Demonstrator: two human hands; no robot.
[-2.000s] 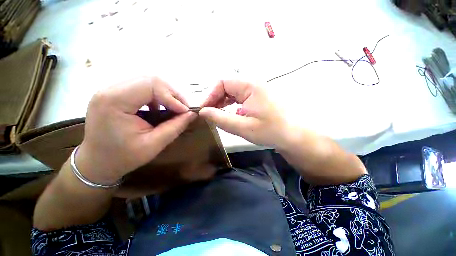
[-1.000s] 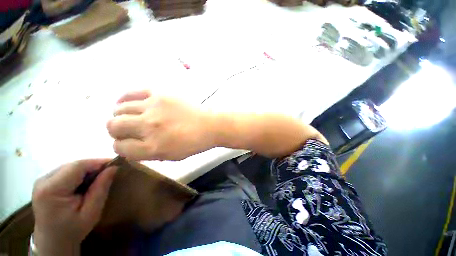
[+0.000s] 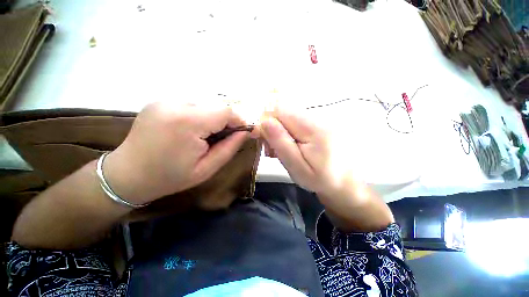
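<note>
A brown bag panel (image 3: 75, 136) lies over my lap against the table's front edge, with a pale tan strip along its right edge. My left hand (image 3: 185, 148) pinches the panel's upper right corner between thumb and fingers. My right hand (image 3: 299, 145) is closed at the same corner, thumb against fingers, touching or almost touching the left fingertips. Glare hides what, if anything, lies between the right fingertips.
A white table (image 3: 359, 151) holds a red block (image 3: 313, 54), a second red item (image 3: 406, 102) with looping dark cord, and a grey-white bundle (image 3: 481, 139) at right. Brown piles stand at left (image 3: 20, 46) and upper right (image 3: 464, 40). Small offcuts are scattered toward the back.
The view swung right and came back. My right hand, seen apart from the corner and over the table one second ago, is now at the corner. My left hand has kept its hold.
</note>
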